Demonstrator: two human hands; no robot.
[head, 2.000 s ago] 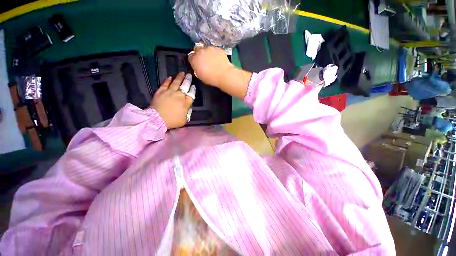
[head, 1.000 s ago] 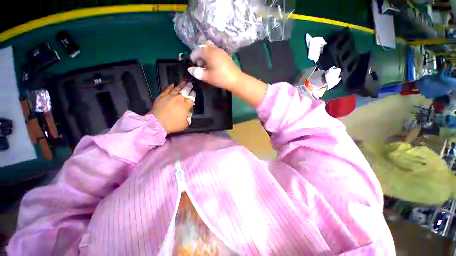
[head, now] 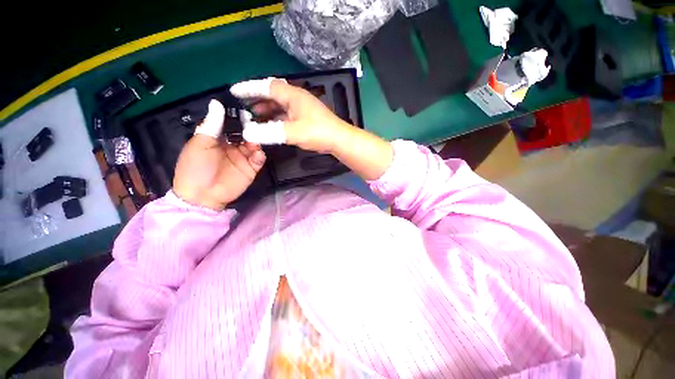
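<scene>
My left hand (head: 219, 163) and my right hand (head: 289, 118), with white finger cots, are together above the trays. A small black module (head: 232, 123) with a white marking is between their fingertips. The left black foam tray (head: 158, 146) lies below and behind my left hand, partly hidden. The right foam tray (head: 345, 100) lies beside it, its middle hidden by my right hand and forearm. Whether its covered cut-outs hold parts cannot be seen.
A white sheet (head: 74, 141) with several black modules lies at left, beside orange-brown strips (head: 117, 185). A shiny bag of packets (head: 326, 29) is behind the trays. Flat foam sheets (head: 392, 66), a white carton (head: 488, 97) and a red bin (head: 564, 124) are at right.
Both hands have lifted off the right tray and moved left, now meeting at a small black module. The view has shifted, showing more of the white sheet.
</scene>
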